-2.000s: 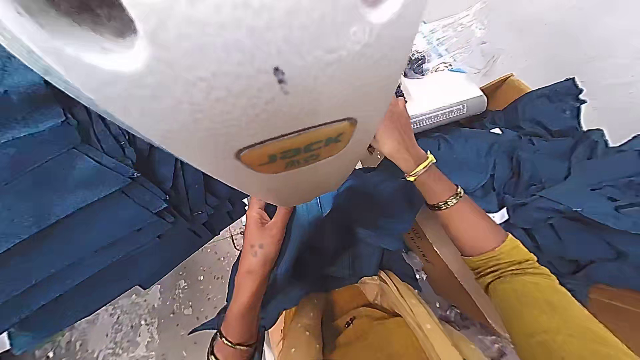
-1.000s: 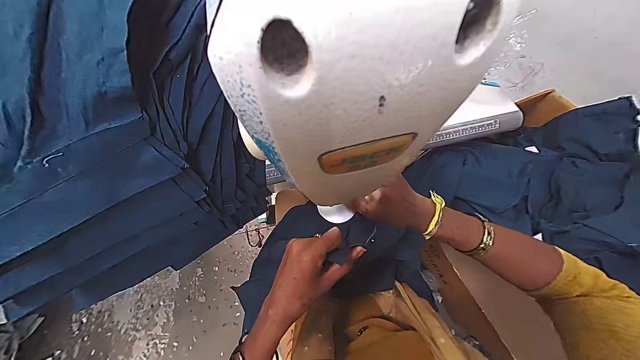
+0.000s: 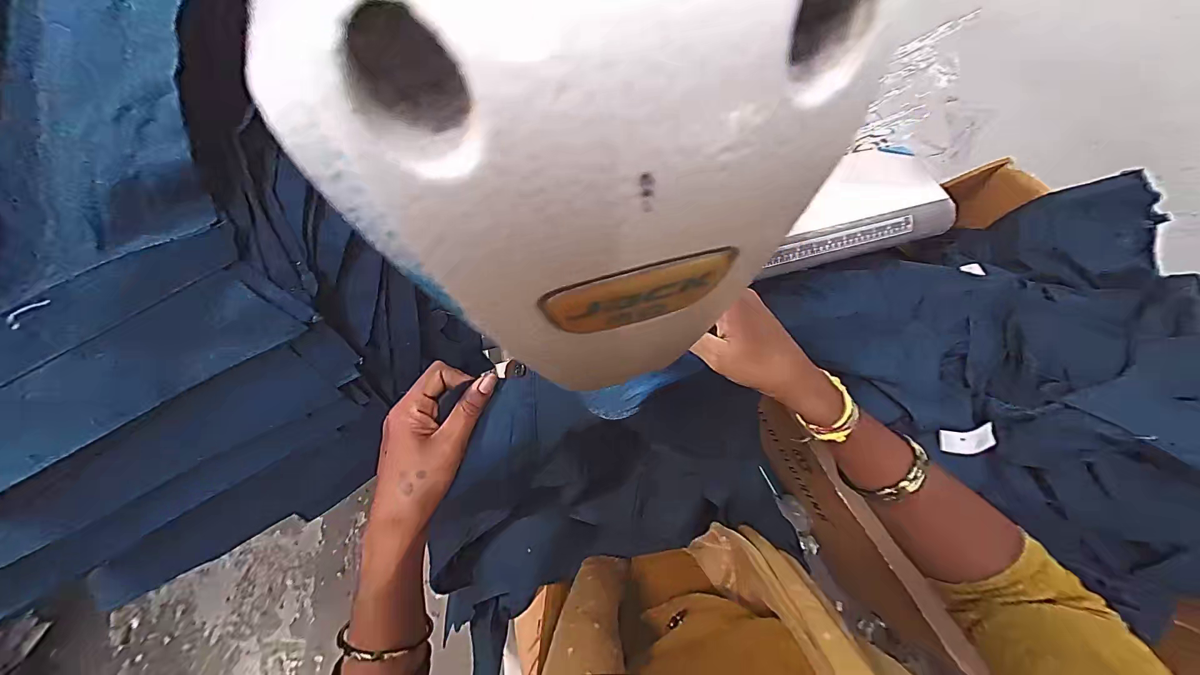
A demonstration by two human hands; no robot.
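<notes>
The white head of a Jack sewing machine [image 3: 600,187] fills the upper middle and hides the needle area. Dark blue fabric [image 3: 600,487] hangs below it, over my lap. My left hand [image 3: 422,441] is at the machine's lower left, thumb and forefinger nearly together by a small dark round part with a pale piece; whether they pinch it or the fabric edge I cannot tell. My right hand [image 3: 750,352] is at the head's lower right on the blue fabric, its fingertips hidden behind the machine.
Stacked blue fabric pieces [image 3: 159,375] lie at the left. More blue fabric [image 3: 1031,356] with small white labels spreads at the right, beside the white machine bed [image 3: 862,216] with its printed ruler. A cardboard box edge [image 3: 862,534] stands under my right forearm.
My left hand has moved left, away from the middle of the fabric below the machine head, to the head's lower left side. My right hand stays near the head's lower right.
</notes>
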